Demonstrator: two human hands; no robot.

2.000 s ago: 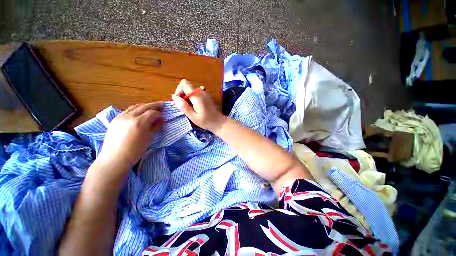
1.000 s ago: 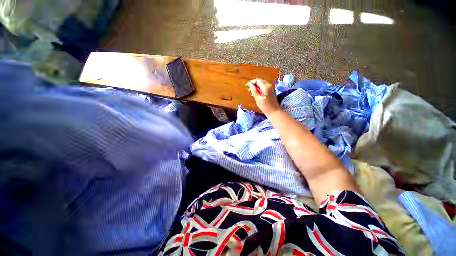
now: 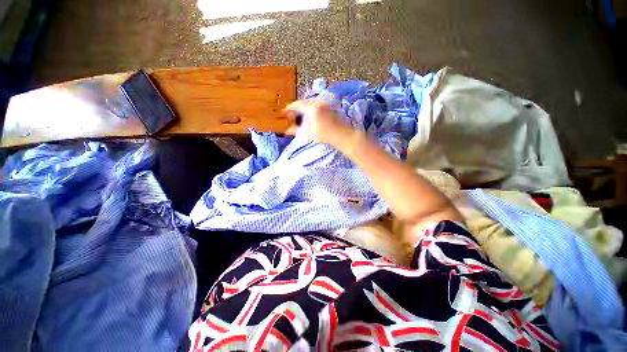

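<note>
A blue-and-white striped shirt (image 3: 285, 189) lies loosely bunched across my lap. My right hand (image 3: 315, 121) is blurred and curled above its far edge, at the right end of the wooden board. A small dark spot shows at its fingers; I cannot tell whether it holds the slim red tool. My left hand is not in view. A larger pile of striped shirts (image 3: 124, 261) fills the left side.
A wooden board (image 3: 206, 103) lies beyond the lap with a black phone (image 3: 148, 102) on it. Crumpled blue pieces (image 3: 385, 103) and a pale bulky cloth (image 3: 491, 134) are beyond my right forearm. Cream cloth (image 3: 512, 251) and a striped strip (image 3: 550, 237) lie at the right.
My left hand, on the striped cloth two seconds ago, is out of view. The cloth is no longer stretched over the board. The view has shifted, and the red tool no longer shows clearly.
</note>
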